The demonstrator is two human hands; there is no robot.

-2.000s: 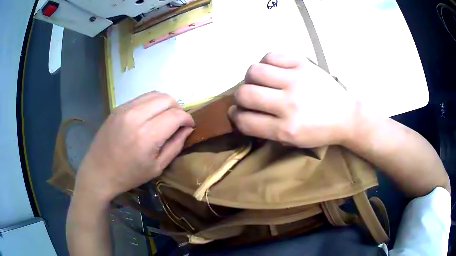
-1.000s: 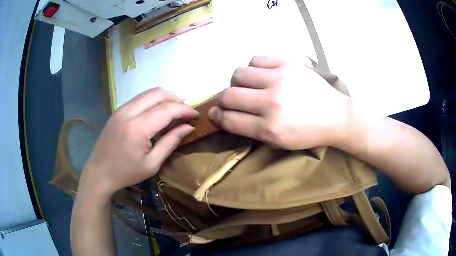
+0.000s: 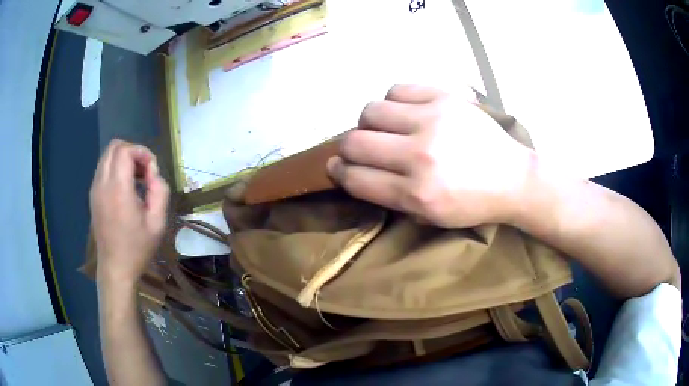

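The tan-brown bag (image 3: 423,264) fills the lower middle. A smooth redder-brown leather strip (image 3: 291,177) lies along its top edge. My right hand (image 3: 446,162) grips the strip and panel edge, with the fingertips hidden behind the cloth. My left hand (image 3: 128,203) is off the bag at the left, fingers curled and thumb near the index finger; whether it pinches a thread cannot be told. A pale frayed binding (image 3: 344,264) slants across the panel. Thin loose threads (image 3: 264,160) show above the strip.
The white work board (image 3: 264,105) lies beyond the bag, with yellow tape and a pink-red strip (image 3: 276,49). The white machine head (image 3: 121,26) with a red switch is at upper left. Brown straps (image 3: 177,279) hang at lower left, and a strap loop (image 3: 563,328) at lower right.
My left hand has let go of the strip and moved left, away from the bag. More of the strip's left part now shows. My right hand slid slightly left along the strip and keeps its grip.
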